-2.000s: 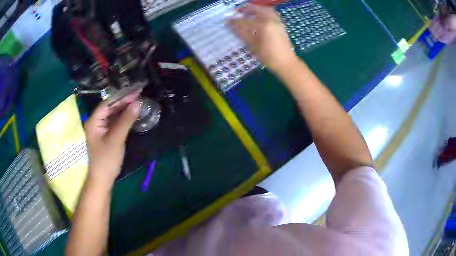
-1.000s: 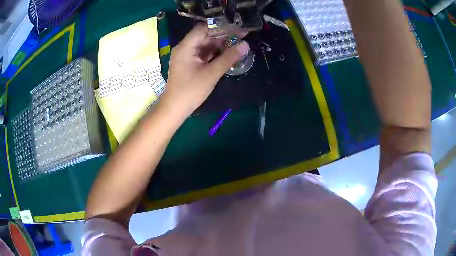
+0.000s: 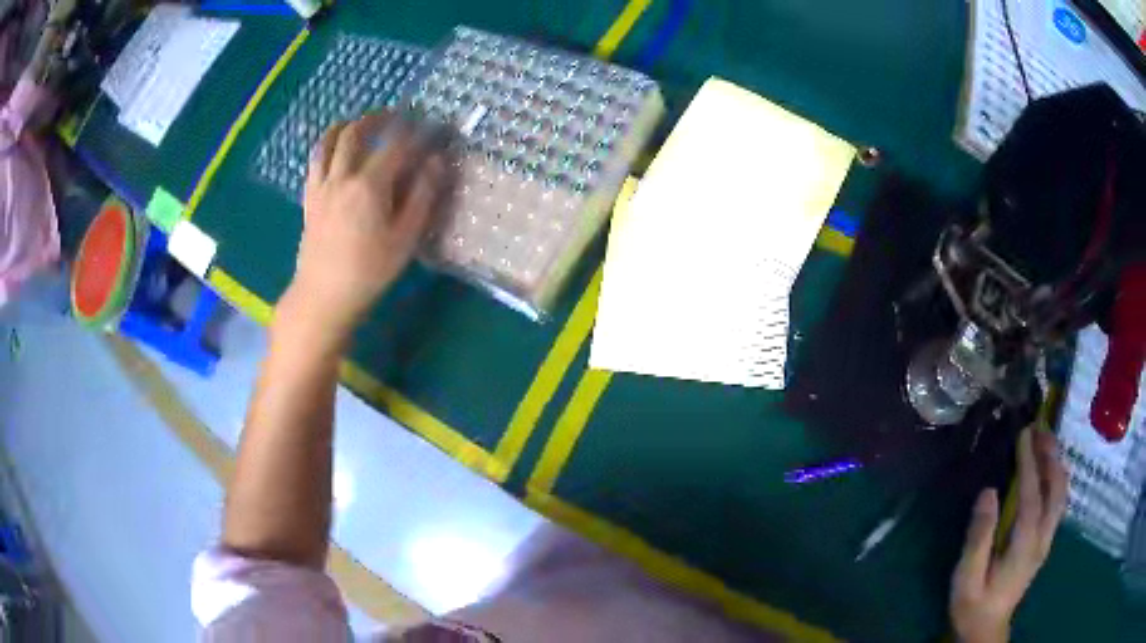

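My left hand (image 3: pixel 365 207) is blurred over the left edge of the left tray stack (image 3: pixel 534 151), whose upper part shows rows of dark round parts. Whether the fingers hold a part cannot be told. My right hand (image 3: pixel 1015 546) rests low beside the black clamp fixture (image 3: pixel 1005 295), fingers apart, with no part visible in it. The fixture's red lever (image 3: pixel 1122 358) stands at its right. The shiny round base (image 3: pixel 940 381) sits under the clamp.
A flat blister tray (image 3: pixel 333 107) lies left of the stack. A yellow sheet (image 3: pixel 729 232) lies between stack and fixture. A purple pen (image 3: pixel 824 471) and a silvery pen (image 3: pixel 885 530) lie before the fixture. Part of the right tray (image 3: pixel 1106 471) shows at the right.
The view has swung left. My left hand has moved from the fixture base to the left tray stack. My right hand has come from the right tray to beside the fixture.
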